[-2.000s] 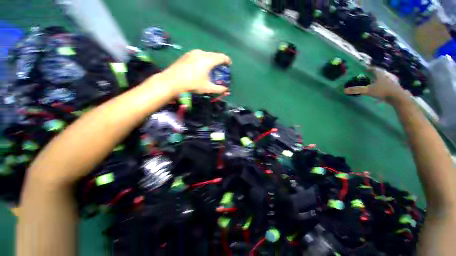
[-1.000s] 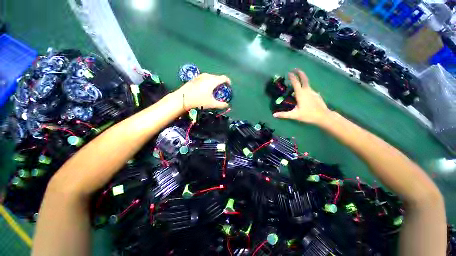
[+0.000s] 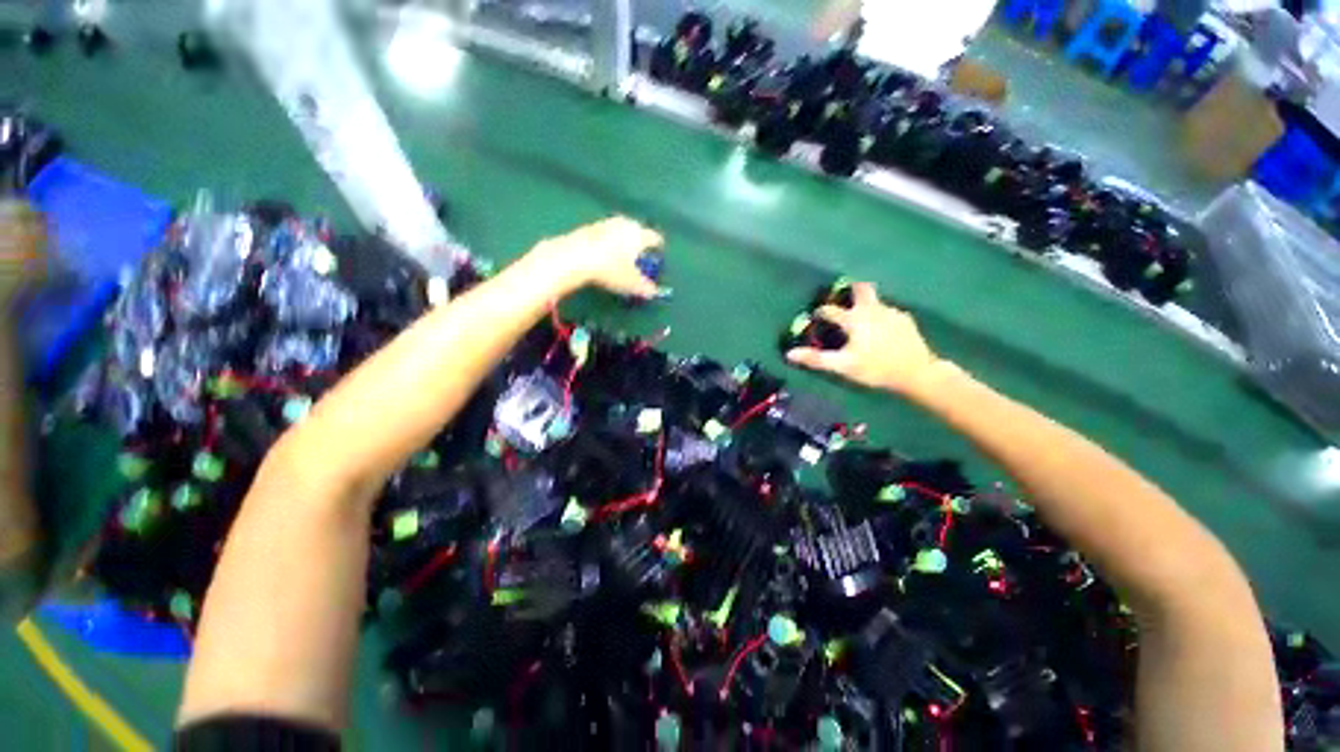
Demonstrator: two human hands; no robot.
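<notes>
My left hand [image 3: 617, 260] is closed around a small round blue wired unit [image 3: 650, 266], mostly hidden by the fingers, above the green bench top. My right hand [image 3: 867, 341] has its thumb and fingers around a dark black housing [image 3: 827, 326] on the green surface; the view is blurred and a second part may lie against it. A large heap of black housings [image 3: 764, 544] with red leads and pale green end pieces spreads below both hands. One silver round piece [image 3: 532, 411] lies on the heap.
Silver-blue round wired units [image 3: 235, 309] are heaped at left beside a blue tray [image 3: 96, 243]. A pale metal post [image 3: 346, 147] crosses the bench. More black parts [image 3: 941, 140] line the far ledge. Part of a person's arm [image 3: 18, 397] shows at the left edge.
My right hand has moved in from the far right to the black parts nearer the middle, and its fingers have closed in on them. My left hand keeps holding the round unit. The view has shifted.
</notes>
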